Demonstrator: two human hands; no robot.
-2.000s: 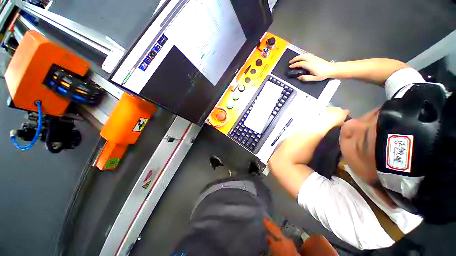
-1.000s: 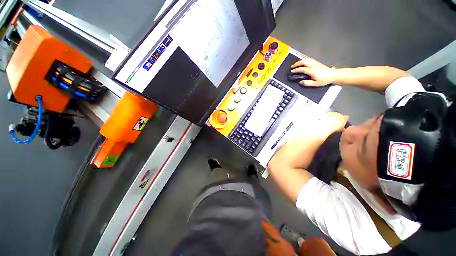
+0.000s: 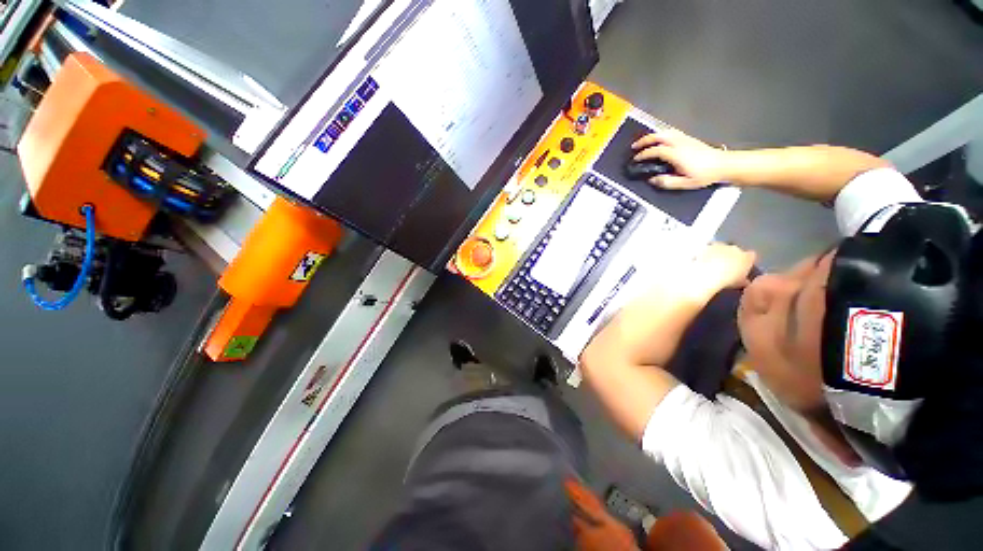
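Observation:
A white paper slip [image 3: 575,239] lies on the black keyboard [image 3: 530,306] of the console. A coworker's hand rests on the black mouse [image 3: 645,169], on a black pad. At the bottom edge, right of my dark-clothed body, a blurred hand [image 3: 599,523] shows, cut off by the edge. It seems to be my right hand; what its fingers do is not clear. My left hand is not in view.
The large monitor [image 3: 431,118] stands left of the orange control panel [image 3: 536,178], which has a red-orange knob [image 3: 475,256]. The orange cutting head [image 3: 97,151] with a blue hose is at left. A coworker in a black cap [image 3: 905,312] leans in from the right.
The view has shifted slightly. The coworker's head sits a little lower and farther right in the picture; their hand stays on the mouse. The slip remains on the keyboard.

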